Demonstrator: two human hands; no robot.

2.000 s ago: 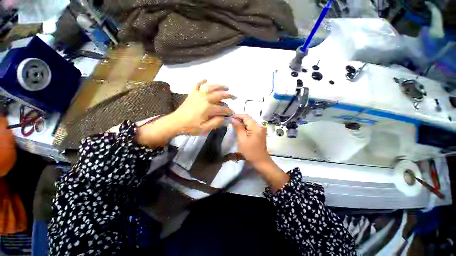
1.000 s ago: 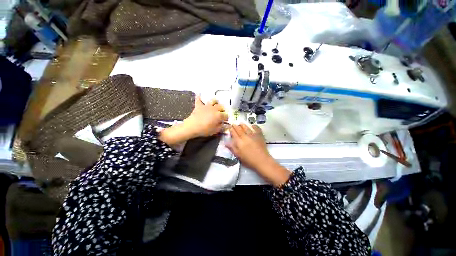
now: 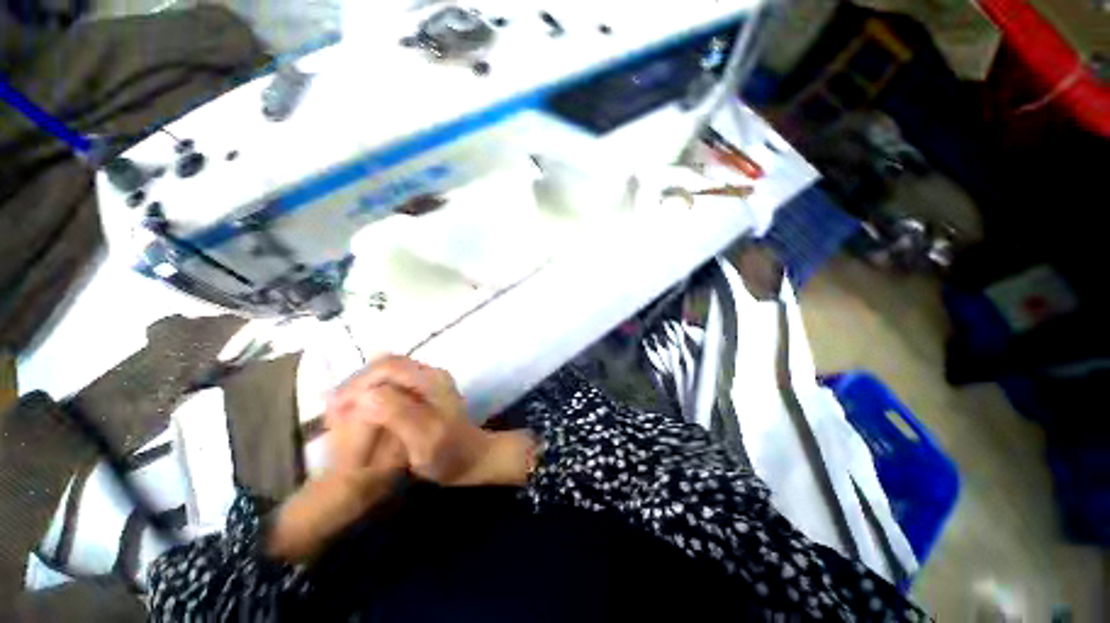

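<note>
My left hand [image 3: 353, 448] and my right hand [image 3: 429, 420] are clasped together at the table's front edge, fingers curled over each other, with nothing visible in them. The brown garment panel [image 3: 263, 420] lies left of my hands, with white lining pieces [image 3: 209, 444] and narrow brown bands on it. Its right edge lies beside or under my left hand; the contact is unclear. The white sewing machine [image 3: 487, 104] stands behind and to the right. Its needle area [image 3: 323, 298] is above and left of my hands, blurred.
A brown fabric pile [image 3: 122, 73] lies behind the machine at upper left. An orange-handled tool [image 3: 730, 153] and a thin brown stick [image 3: 721, 191] lie at the table's right end. White-and-brown pieces [image 3: 779, 389] hang right of my sleeve, beside a blue plastic basket [image 3: 901, 450].
The view has turned to the right, showing the floor and basket. My hands have left the fabric by the needle and closed together nearer my body.
</note>
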